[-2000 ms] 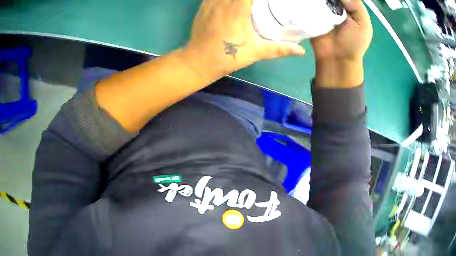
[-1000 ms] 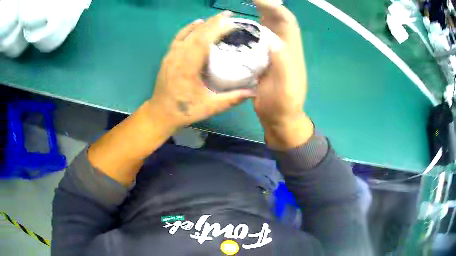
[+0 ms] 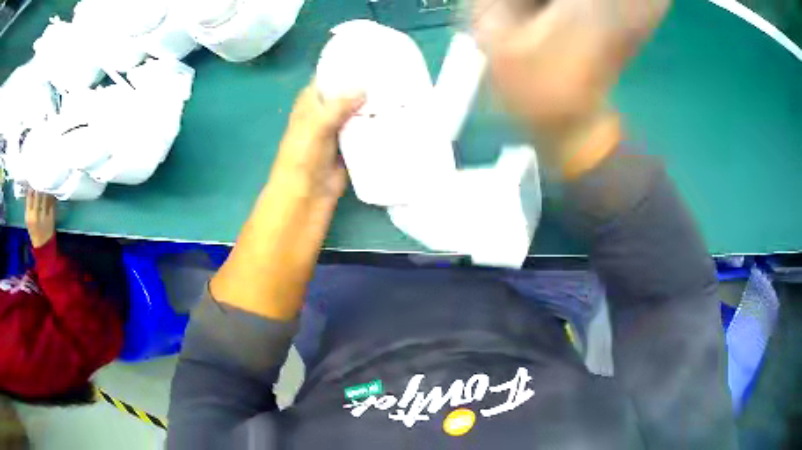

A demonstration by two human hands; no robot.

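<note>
A white camera unit (image 3: 400,154) is over the green bench in front of me, its rounded head at the upper left and a blocky wall-mount bracket (image 3: 501,206) at the lower right. A white paddle-like antenna (image 3: 459,86) sticks up beside it. My left hand (image 3: 327,132) grips the unit from its left side, thumb on the white shell; its other fingers are mostly hidden. My right hand (image 3: 563,70) is blurred at the top, right of the unit and apart from it. Whether it holds anything cannot be told.
Several other white camera units (image 3: 114,114) stand on the green bench (image 3: 237,158) at the left. Another person's hand (image 3: 40,215) and red sleeve are at the left bench edge. A dark flat item lies at the top middle. Blue stools are below the bench.
Earlier both hands held a rounded white part. Now my left hand holds a larger unit with a bracket, and my right hand is away to the upper right. The view has shifted left, showing the other person.
</note>
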